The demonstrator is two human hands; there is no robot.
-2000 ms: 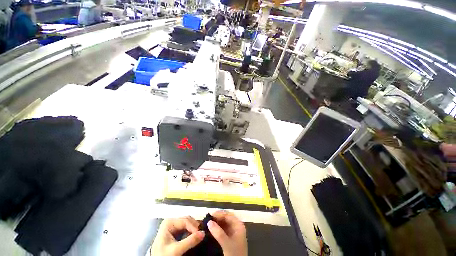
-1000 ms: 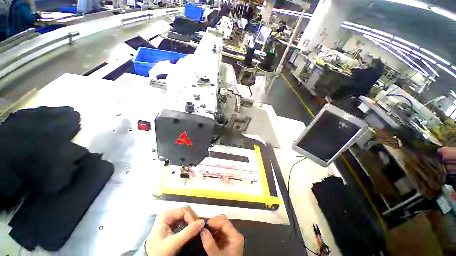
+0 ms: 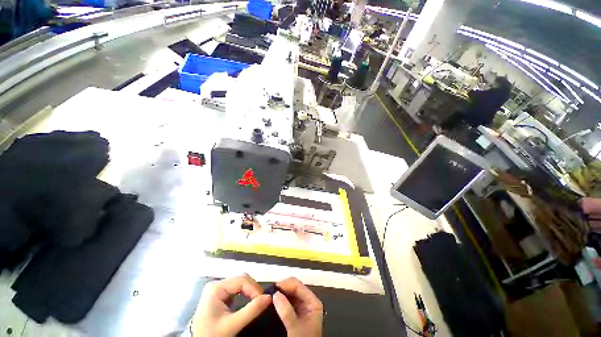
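My left hand (image 3: pixel 227 307) and my right hand (image 3: pixel 300 309) are close together at the bottom of the view, thumbs and fingertips nearly touching. Both pinch a black fabric piece (image 3: pixel 263 324); a small dark bit shows between the fingertips. Most of the piece is hidden by the hands or cut off by the lower edge. The sewing template (image 3: pixel 290 255), with yellow taped edges, lies just beyond the hands. The sewing machine head (image 3: pixel 249 176) stands over its left part, with the small presser foot (image 3: pixel 247 222) below the grey cover.
A large heap of black panels (image 3: pixel 53 197) lies on the left. A narrow black pile (image 3: pixel 455 283) lies on the right, beside snips (image 3: pixel 425 317). The control screen (image 3: pixel 440 176) stands behind it. A blue bin (image 3: pixel 204 71) is behind the machine. A person (image 3: pixel 491 99) is at back right.
The hands stay together at the bottom with the black fabric; their fingers have shifted slightly around the pinched bit. The camera view has shifted a little.
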